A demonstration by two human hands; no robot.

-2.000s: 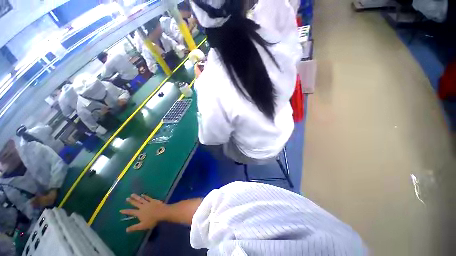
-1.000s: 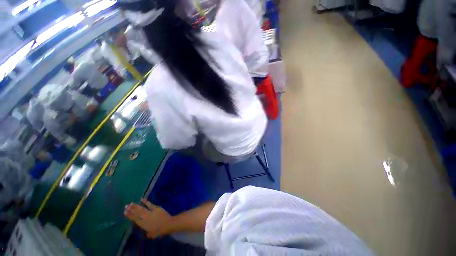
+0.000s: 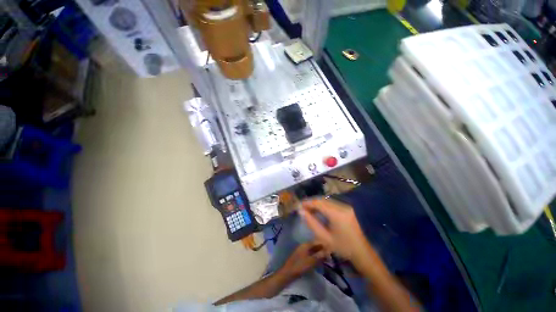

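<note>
My right hand is above my lap in front of the machine, blurred, with its fingers drawn together; whether it holds something small cannot be told. My left hand is just below it, fingers curled, with a small dark spot at the fingertips that is too blurred to name. The benchtop machine's silver-white bed lies beyond both hands. A black nest block stands on the bed, below and right of the gold-brown cylinder head.
The front panel has a red button. A teach pendant hangs at its left corner. Stacked white foam trays, some pockets holding black parts, stand on the green bench at right. A copper-gold fixture and a thin strip like tweezers lie there.
The view has swung from the neighbouring worker and aisle to the machine. The hand that was spread over the bench edge is no longer there; both my hands are now together before the machine.
</note>
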